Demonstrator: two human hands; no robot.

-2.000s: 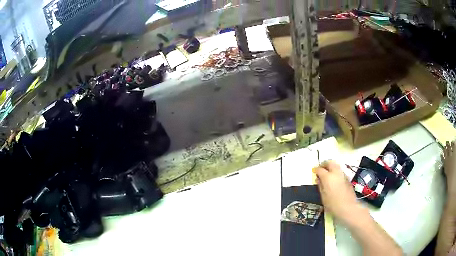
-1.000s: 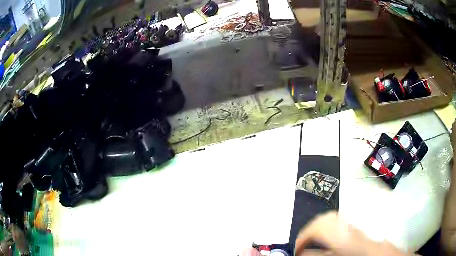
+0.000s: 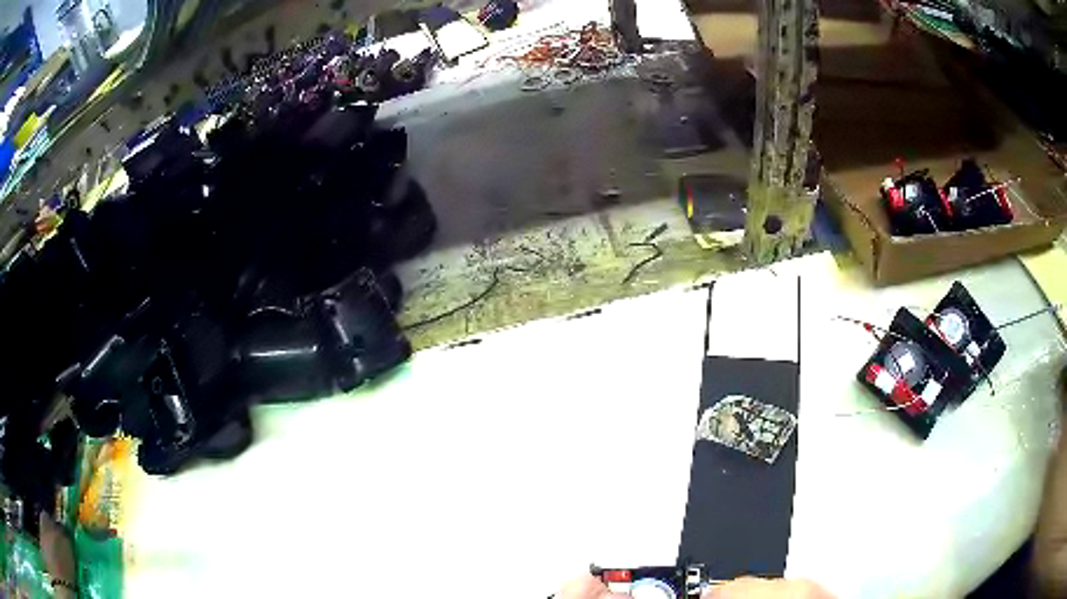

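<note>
My left hand (image 3: 582, 589) and my right hand (image 3: 766, 589) are mostly cut off by the bottom edge. Between them is a black housing unit (image 3: 655, 582) with a pale disc and a small red part, also cut off. My left fingers are at its left side and my right hand at its right side. Just beyond it lies a long black strip (image 3: 737, 509) with a pale far section. A grey mottled patterned piece (image 3: 749, 428) rests on the strip.
Black housings (image 3: 281, 357) are heaped at left. Two wired units (image 3: 907, 369) lie on the white bench at right. Two more stand in a cardboard box (image 3: 971, 254) behind them. A metal upright (image 3: 782, 129) rises at the bench's back edge. Someone's arm (image 3: 1050, 532) shows at far right.
My right hand has left the strip's far section and come back to the unit at the bottom edge, which one second ago was partly visible. The view has shifted, moving the bench contents up the picture.
</note>
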